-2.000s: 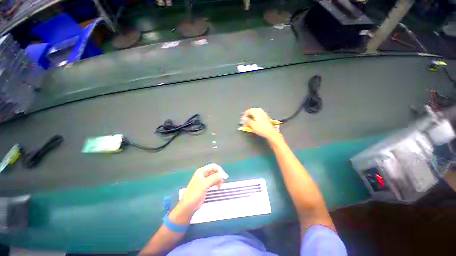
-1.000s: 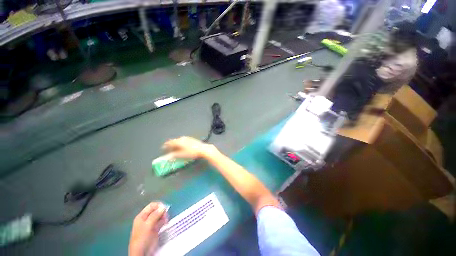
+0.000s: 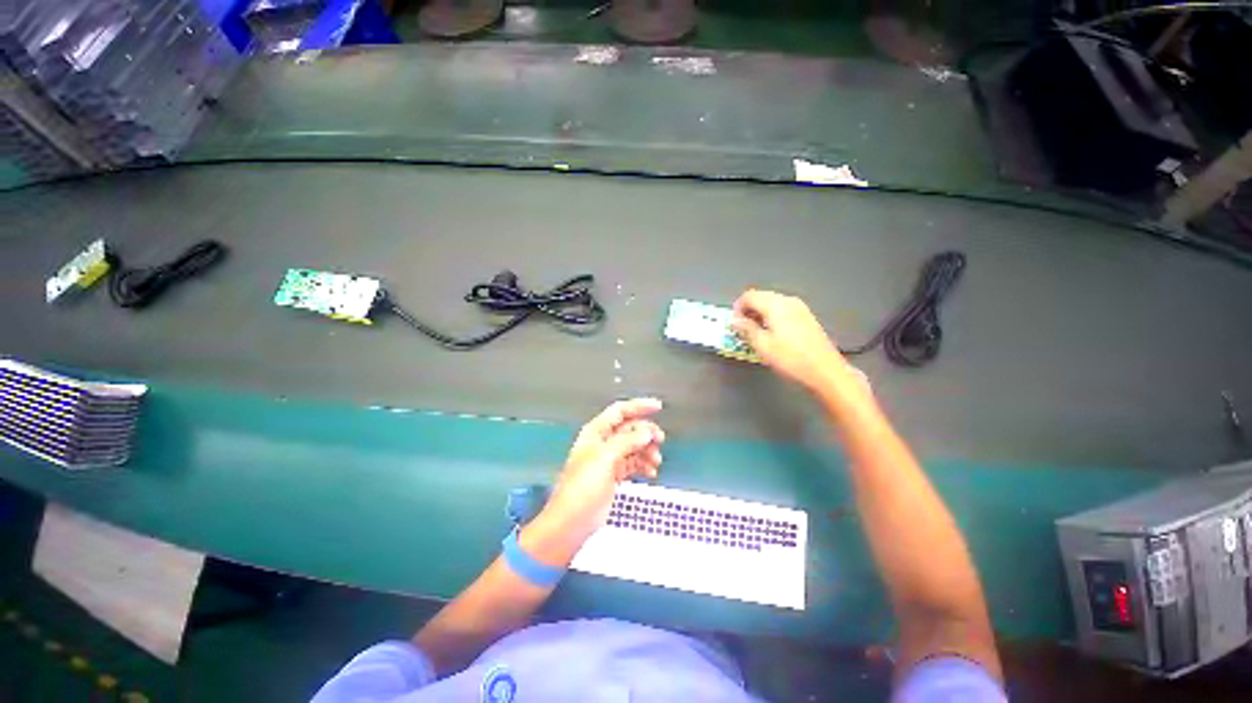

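A circuit board [image 3: 700, 327], green-white side up, lies on the conveyor with its black bundled cord [image 3: 928, 313] to the right. My right hand [image 3: 783, 334] is on the board's right end, fingertips down on it; they hide whatever may be between them. My left hand [image 3: 618, 451] is raised over the left end of the adhesive pad sheet [image 3: 687, 563], fingers bent and thumb near the index finger; whether it holds something small cannot be told. The white sheet has rows of small dark squares. A blue wrist strap [image 3: 531, 562] is on my left wrist.
A second board [image 3: 327, 294] with a looped cord [image 3: 542, 300] lies left, and a third board [image 3: 78, 271] farther left. A striped stack [image 3: 72, 416] is at the left edge, clear trays [image 3: 124, 76] behind. A grey dispenser [image 3: 1167, 570] stands right; a black box [image 3: 1098, 103] is upper right.
The view has swung back left from the cardboard carton. My right hand, earlier over the board, now touches its right end. My left hand's fingers look more spread.
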